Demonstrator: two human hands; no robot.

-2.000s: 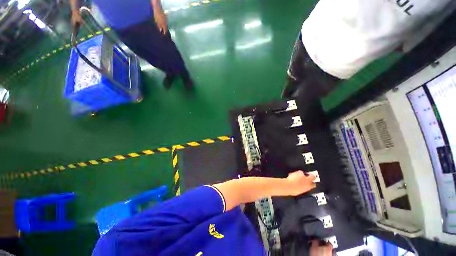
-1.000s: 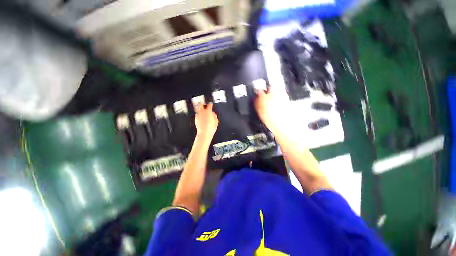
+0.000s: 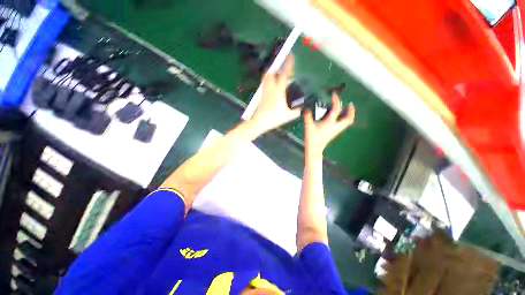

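Observation:
My left hand (image 3: 276,99) is over the green conveyor belt (image 3: 365,141), thumb and fingers spread wide beside a black power adapter (image 3: 296,94). My right hand (image 3: 328,124) is close to its right, fingers apart, with small dark and pale parts between thumb and fingers. Blur hides whether either hand touches them. More black adapters (image 3: 250,57) lie farther up the belt. A white divider bar (image 3: 277,66) slants across the belt, partly behind my left hand.
Black adapters with cords lie on a white sheet (image 3: 164,124) at left, near a blue bin (image 3: 35,55). White sockets (image 3: 47,183) and a connection strip (image 3: 95,222) are at lower left. Another white sheet (image 3: 247,178) is below my arms. A large red object (image 3: 460,86) fills upper right; brown cardboard (image 3: 440,268) is lower right.
The view has swung from the black bench to the belt. Both hands have left the white sockets and are now over the belt beside the adapters, fingers spread.

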